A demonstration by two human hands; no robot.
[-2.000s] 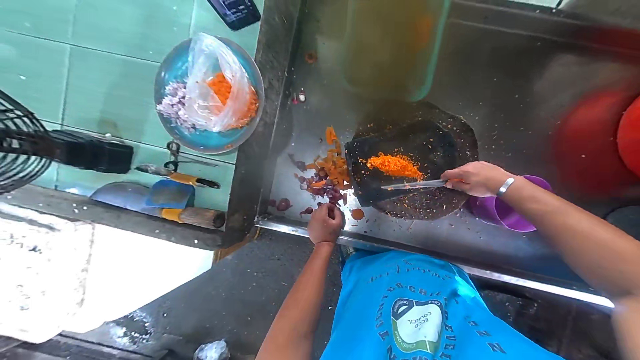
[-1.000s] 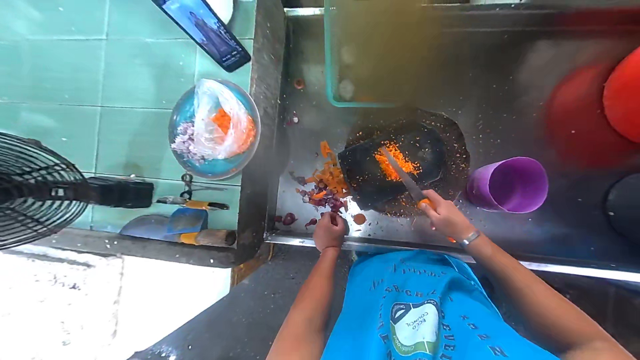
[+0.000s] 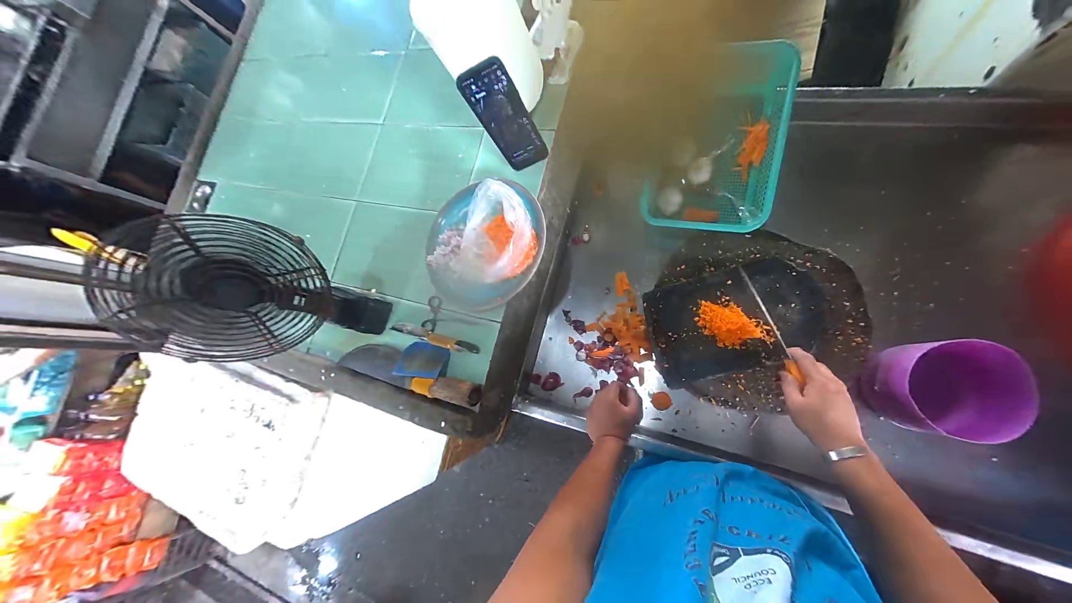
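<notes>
My right hand [image 3: 821, 400] grips the orange handle of a kitchen knife [image 3: 765, 316], whose blade lies over the black cutting board [image 3: 682, 347]. Left of the blade, finely chopped carrot [image 3: 727, 325] forms a small pile on the board. My left hand [image 3: 614, 410] rests at the metal counter's front edge with its fingers curled; whether it holds anything is hidden. Carrot peelings [image 3: 624, 322] and red onion scraps [image 3: 605, 358] lie just beyond it. A round carrot slice [image 3: 661, 400] sits between that hand and the board.
A purple container [image 3: 963, 389] stands right of my right hand. Beyond the board, a green basket [image 3: 783, 134] holds carrot strips. On the tiled counter are a bowl [image 3: 461, 289] with a plastic bag, a phone [image 3: 502, 113] and tools [image 3: 435, 337]. A fan [image 3: 222, 285] stands left.
The knife, nearly level across the board two seconds ago, now points away from me, right of the chopped carrot. My left hand stays by the scraps. The view has shifted, showing more on the left.
</notes>
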